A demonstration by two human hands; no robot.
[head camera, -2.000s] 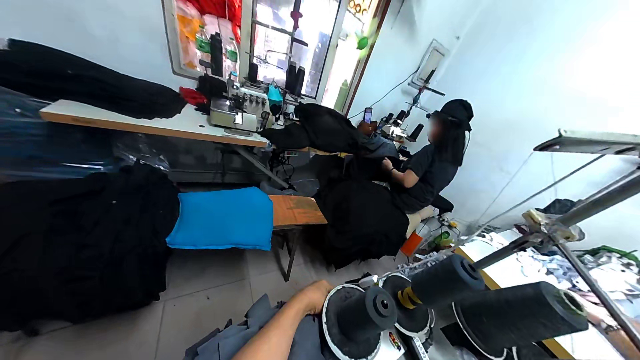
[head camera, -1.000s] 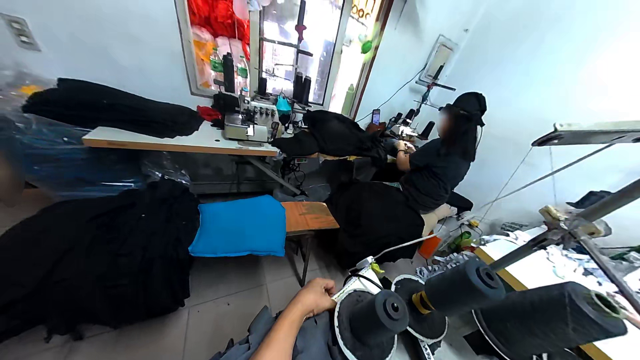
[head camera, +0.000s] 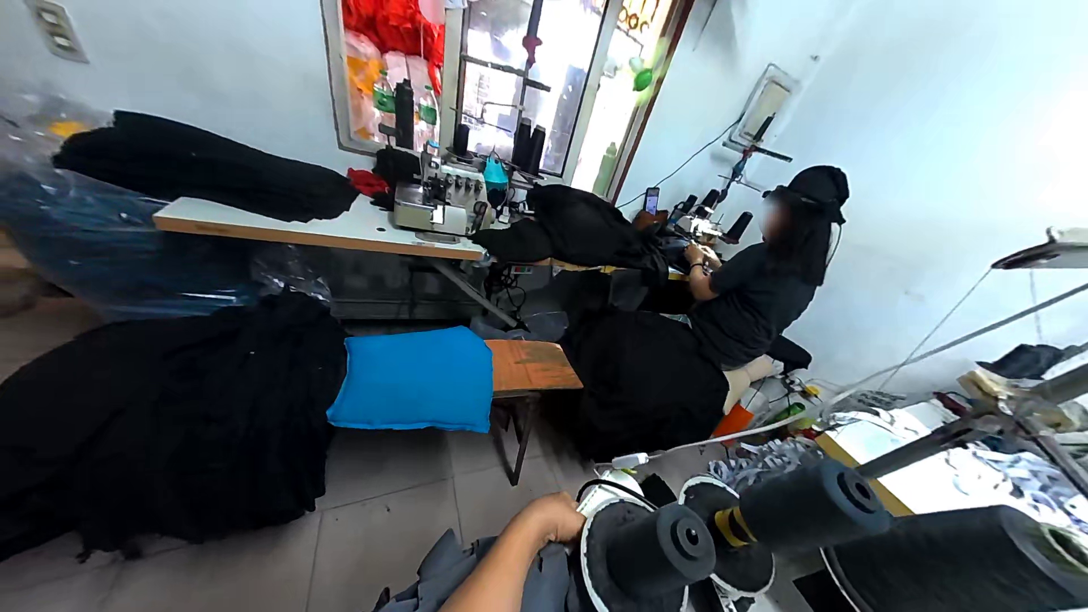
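Observation:
My left hand [head camera: 557, 518] is at the bottom centre, its fingers curled against the white body of a machine [head camera: 608, 493] beside the thread cones. The fingertips are hidden, so whether it grips anything cannot be told. Grey cut fabric pieces [head camera: 446, 565] lie under and beside my left forearm. Just right of the hand stands a dark thread cone [head camera: 659, 552]. A second dark cone with a yellow band [head camera: 803, 506] and a larger black cone [head camera: 960, 557] are farther right. A white cable with a white connector [head camera: 629, 461] runs above the machine. My right hand is not in view.
A wooden bench [head camera: 531, 365] bears a blue cushion [head camera: 412, 378], beside a large black fabric heap [head camera: 170, 416]. Beyond are a table [head camera: 280, 229] with an overlock sewing machine [head camera: 442, 200] and a seated person [head camera: 756, 280] at another machine. A metal thread stand [head camera: 943, 438] crosses the right side.
My left hand stays by the machine's white body. The white cable and connector now show above it. The seated person's hands have moved up to their machine. The view has shifted.

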